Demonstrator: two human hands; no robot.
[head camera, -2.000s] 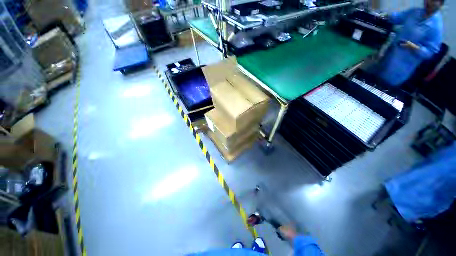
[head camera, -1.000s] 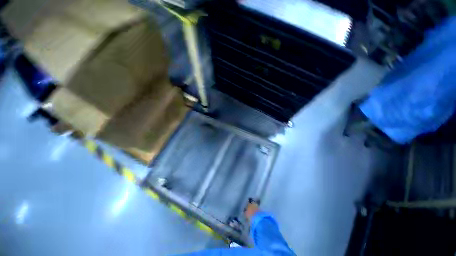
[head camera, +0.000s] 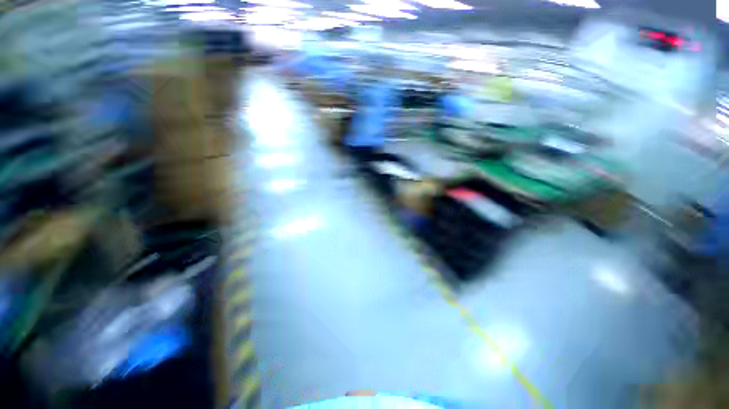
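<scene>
The view is strongly blurred. Neither of my hands can be made out. My blue smock (head camera: 368, 402) shows at the bottom edge, with a small skin-coloured patch just above it, too little to tell what it is. Nearest on the right of the aisle is a dark stack (head camera: 460, 240), seemingly black totes, with a pale top and a red spot. The dolly frame is not in view.
A pale shiny aisle (head camera: 312, 279) runs ahead between a yellow-black tape (head camera: 240, 319) on the left and a yellow line (head camera: 487, 339) on the right. Tall brown cartons (head camera: 188, 144) stand left. A blue-clothed person (head camera: 369, 120) and green benches (head camera: 551, 172) are farther off.
The view has swung up and away from the metal dolly frame to a long aisle. My hand, seen at that frame a second ago, is no longer recognizable.
</scene>
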